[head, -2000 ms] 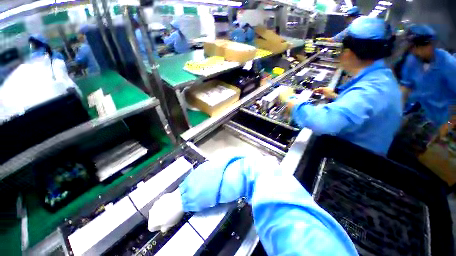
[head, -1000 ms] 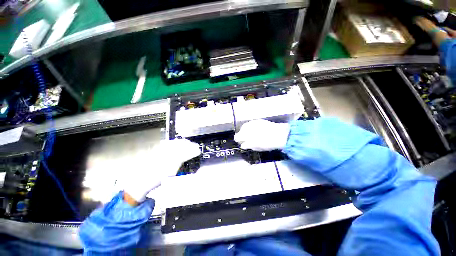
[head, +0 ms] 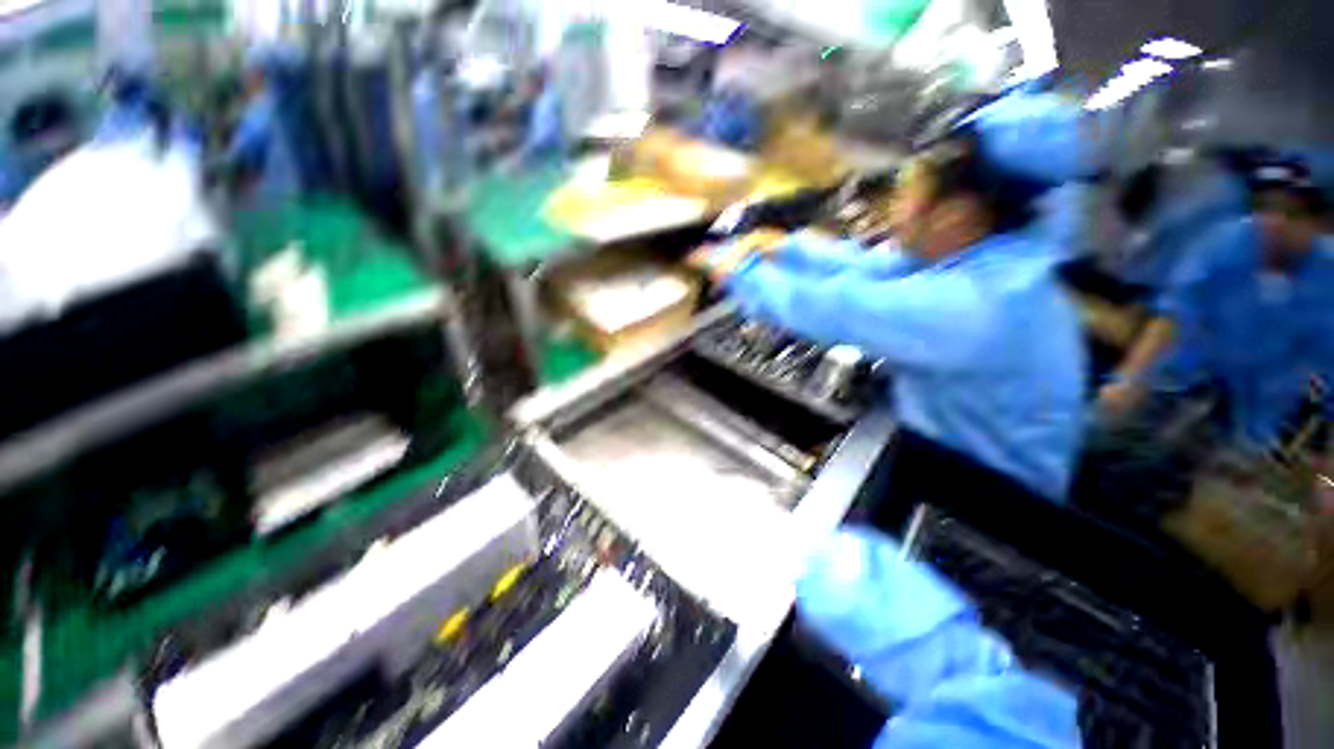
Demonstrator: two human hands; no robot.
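Note:
The frame is motion-blurred. A black board carrier (head: 685, 641) lies on the conveyor at the lower left, cut off by the bottom edge. Two long white heatsink rows, an upper one (head: 351, 607) and a lower one (head: 563, 676), stand on its board. Small yellow parts (head: 477, 606) show between them. My right arm shows only as a blue sleeve (head: 936, 644) at the bottom, right of the conveyor rail; no right glove can be made out. My left hand is not in view.
A metal plate and rail (head: 819, 512) lie beyond the carrier. A black tote (head: 1083, 615) stands at the right. A person in a blue smock (head: 951, 315) reaches over the line ahead. Green shelves (head: 190, 563) at left hold a dark tray and silver strips (head: 329, 468).
One second ago both gloved hands were over the board; now neither shows. The view has swung right, along the line. The person ahead reaches further left than two seconds ago.

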